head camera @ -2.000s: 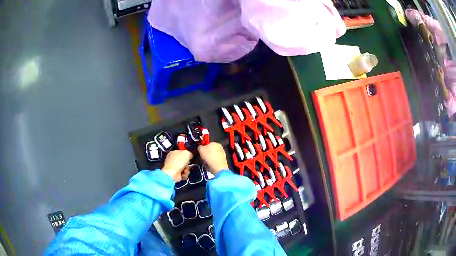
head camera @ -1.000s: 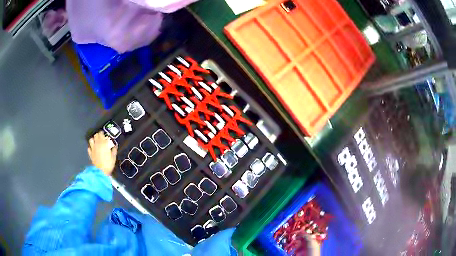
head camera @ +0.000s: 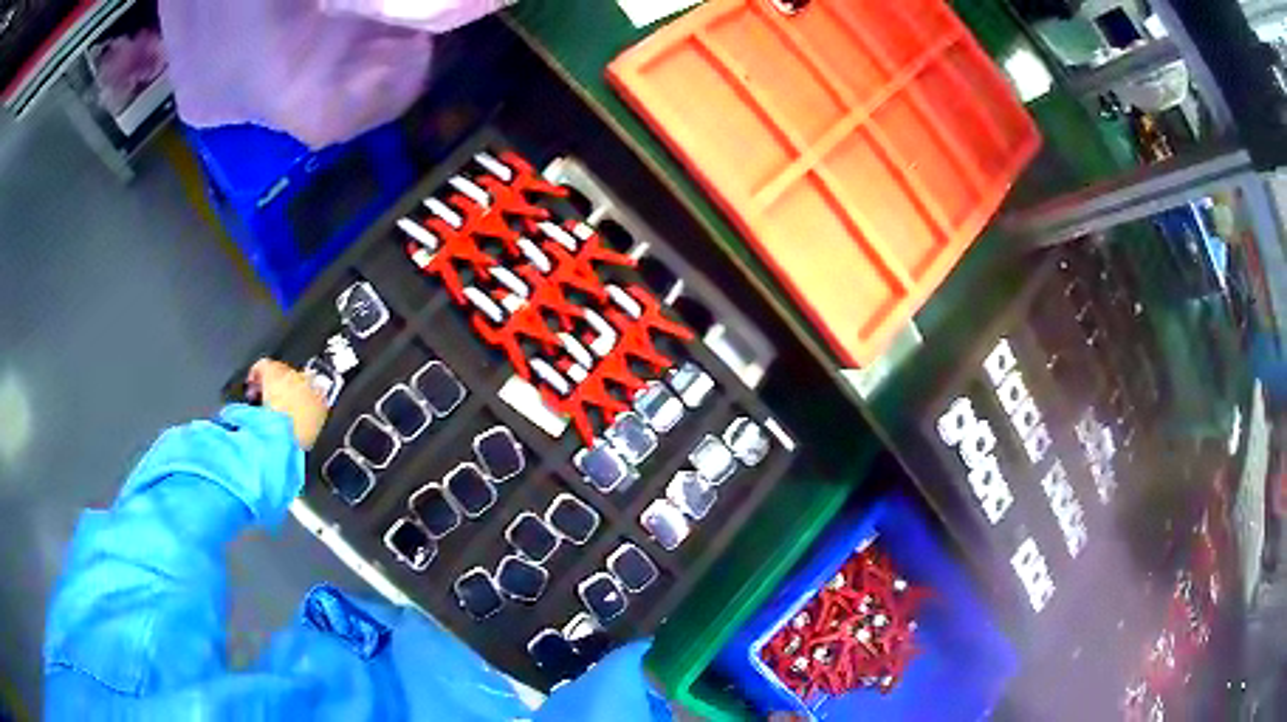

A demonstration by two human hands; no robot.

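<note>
The black tray [head camera: 473,409] lies tilted across the picture, holding rows of small dark units with silver rims [head camera: 405,409]. Red spring clamps [head camera: 544,289] with white tips stand in dense rows on its upper right part. My left hand [head camera: 292,401] is at the tray's left corner, beside several units; its fingers are small and blurred, and whether they hold anything cannot be told. My right hand is not in view; only blue sleeve cloth shows at the bottom edge. The blue bin [head camera: 949,652] holds a heap of loose red clamps [head camera: 854,628].
An orange-red compartment tray [head camera: 833,155] lies on the green bench [head camera: 572,45] at the top. A blue stool [head camera: 282,198] and a person in a pink smock [head camera: 304,64] are at upper left. White marks [head camera: 977,454] show on a dark surface at right.
My right hand, seen blurred over the clamps in the blue bin, has left the picture. My left hand stays at the tray's left corner. The view has shifted slightly.
</note>
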